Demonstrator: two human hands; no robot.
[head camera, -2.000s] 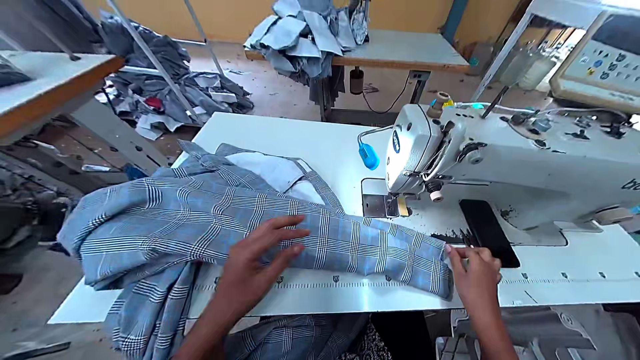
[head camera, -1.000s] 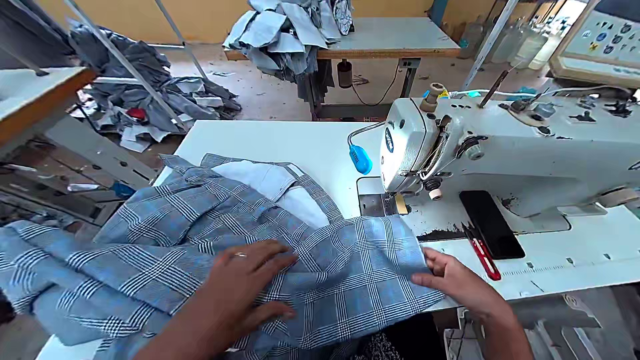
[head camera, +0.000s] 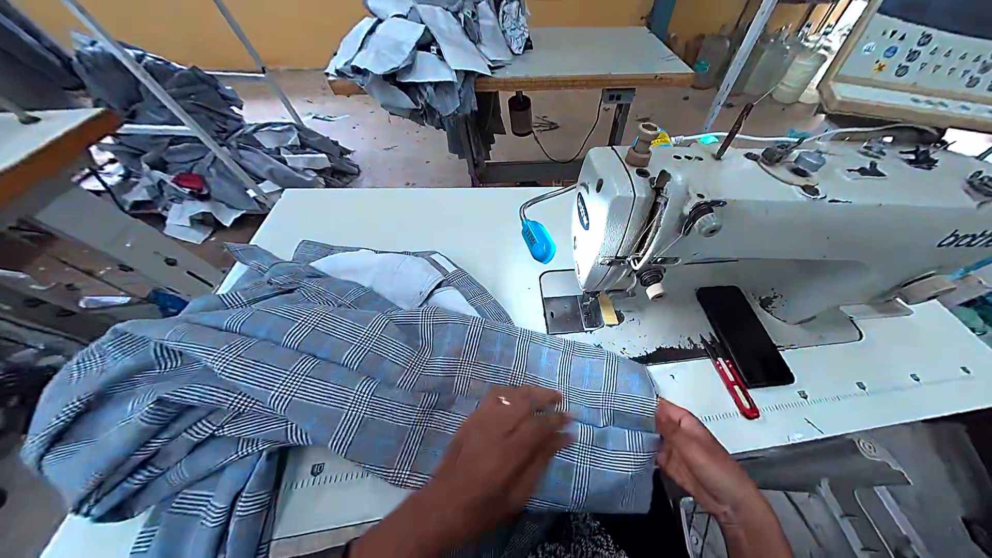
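A grey-blue plaid garment (head camera: 364, 364) lies bunched across the white sewing table (head camera: 341, 221), one long part stretched toward the right. On that part rests my left hand (head camera: 508, 442), slightly blurred, palm down, with a ring on a finger. My right hand (head camera: 697, 453) pinches the cloth's right end at the table's front edge. Behind the hands stands a white Brother sewing machine (head camera: 775, 225), its presser foot area (head camera: 597, 310) apart from the cloth. Red-handled thread snips (head camera: 735, 384) lie beside a black phone (head camera: 745, 337) right of the garment.
A blue-tipped metal lever (head camera: 538, 240) sticks out left of the machine head. Another table (head camera: 589, 58) behind bears a pile of cut cloth (head camera: 426, 54). More cloth is heaped on the floor (head camera: 201, 139) at the left. A control panel (head camera: 914, 62) stands at the upper right.
The garment's right end has shifted and now lies flatter than one second ago. My left hand has moved rightward along the cloth. The red snips, partly covered two seconds ago, show fully.
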